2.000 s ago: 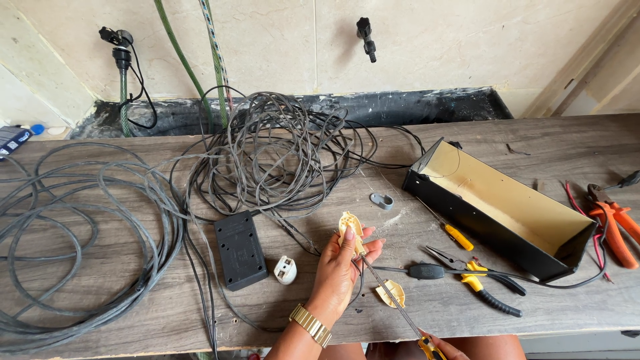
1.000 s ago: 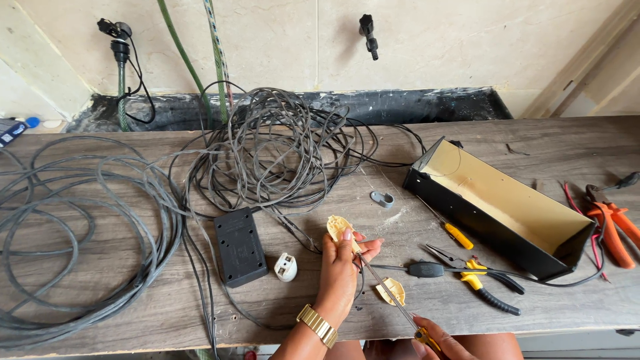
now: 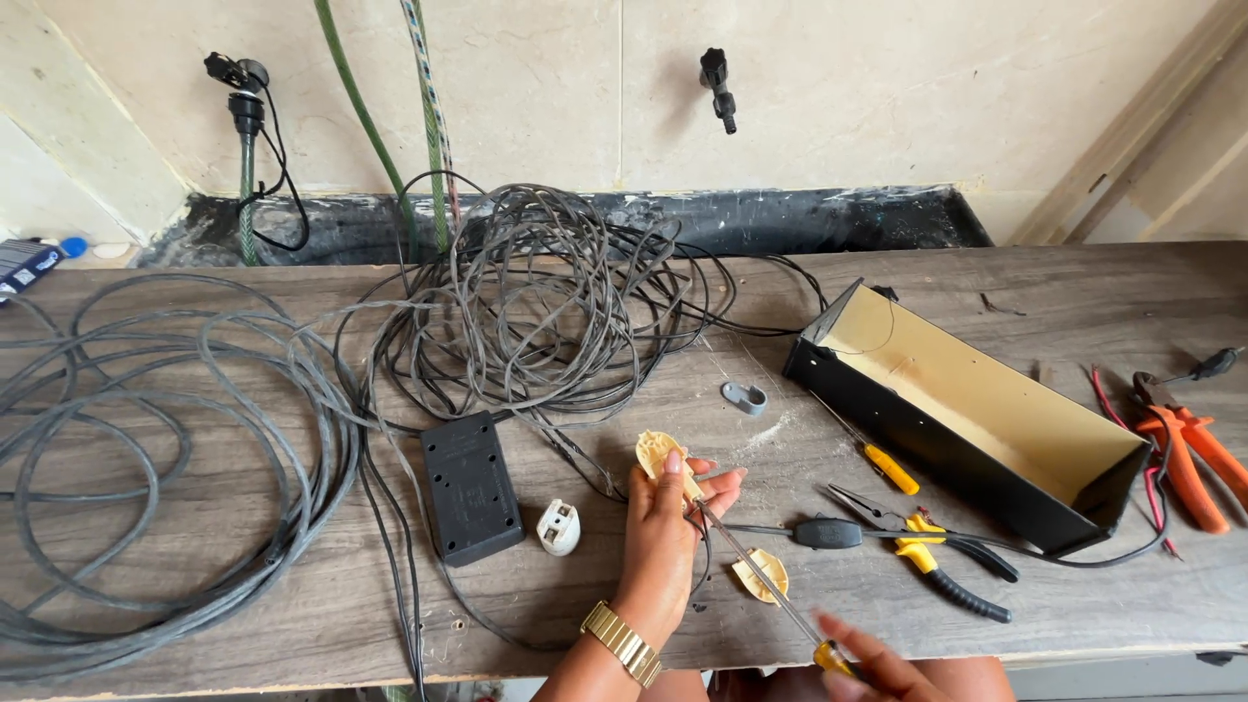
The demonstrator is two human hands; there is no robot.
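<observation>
Between its thumb and fingers my left hand point(image 3: 673, 497) holds a cream plastic housing half point(image 3: 655, 450), its hollow side showing. My right hand point(image 3: 873, 663), slightly blurred, is at the yellow handle of a long screwdriver point(image 3: 765, 575); the shaft reaches up to the lower end of the housing half. Behind the shaft lies another cream housing piece point(image 3: 760, 573) on the wooden board. A white lamp socket point(image 3: 559, 527) stands left of my left hand, beside a black rectangular box point(image 3: 471, 489). A thin black cable with an inline switch point(image 3: 827, 532) runs to the right from near my left hand.
Tangled grey and black cable point(image 3: 546, 302) and a looser coil point(image 3: 175, 429) cover the left and middle. Right of my hands are needle-nose pliers point(image 3: 916, 551), a small yellow screwdriver point(image 3: 889, 470), an open black metal case point(image 3: 975, 419), orange-handled pliers point(image 3: 1185, 453) and a grey clip point(image 3: 745, 397).
The fingers of my right hand have shifted and opened somewhat at the screwdriver handle. The housing half in my left hand has tilted slightly.
</observation>
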